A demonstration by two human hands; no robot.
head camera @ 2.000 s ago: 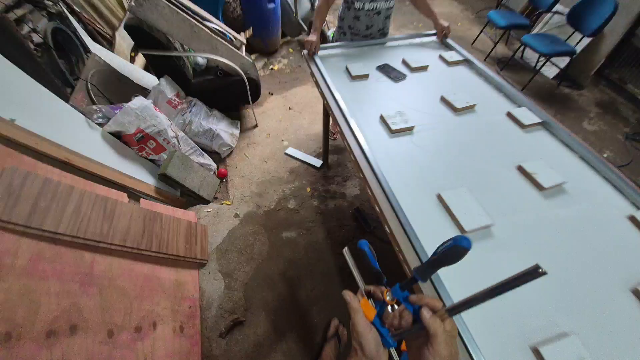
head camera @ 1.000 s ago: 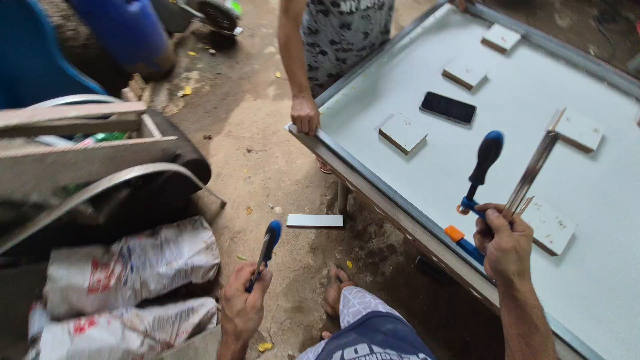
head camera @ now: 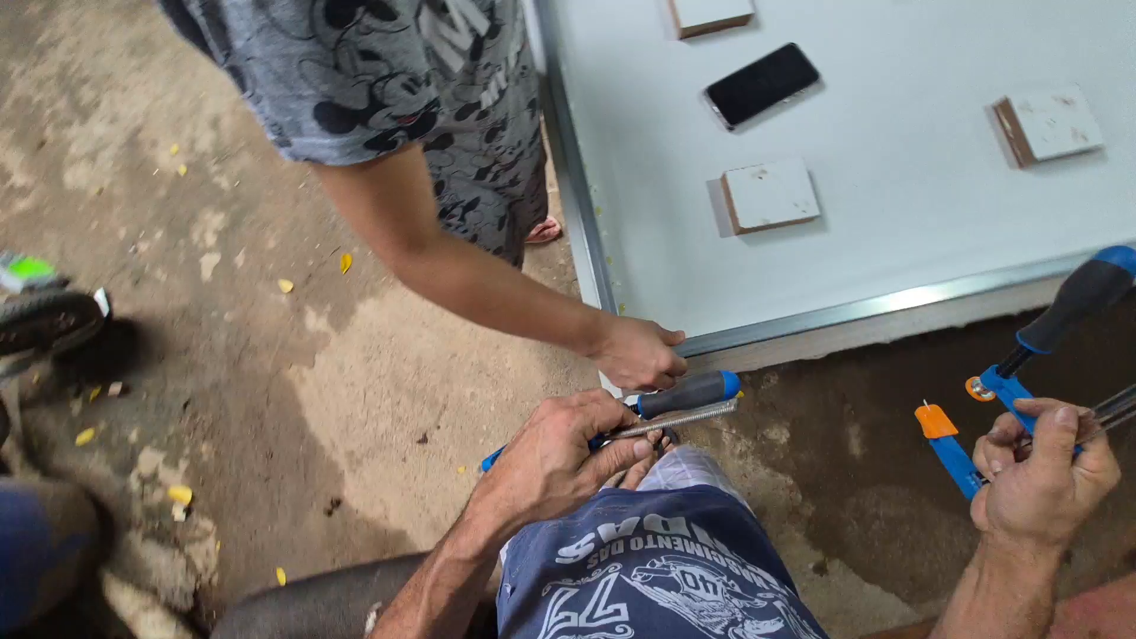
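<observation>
In the head view, my left hand (head camera: 568,453) is closed around a bar clamp (head camera: 688,395) with a blue and black handle, just below the corner of a metal-framed white panel (head camera: 657,240). My right hand (head camera: 1043,470) grips another bar clamp (head camera: 1074,302), or more than one; its blue jaw and orange pad (head camera: 934,421) show below the panel's near edge. Another person's hand (head camera: 641,352) holds the panel's metal corner, close above my left hand. On the panel lie a black smartphone (head camera: 763,84) and several white-faced blocks (head camera: 770,195).
The other person, in a grey patterned shirt (head camera: 355,80), stands at the panel's left end. A small wheel (head camera: 53,319) is at the far left on the stained concrete floor (head camera: 390,399), which has scattered yellow leaves. A dark curved object (head camera: 319,595) lies at the bottom left.
The view has swung down toward the panel's corner. My left hand, away from the panel one second ago, is now beside that corner with its clamp. My right hand's clamps are no longer over the panel's middle.
</observation>
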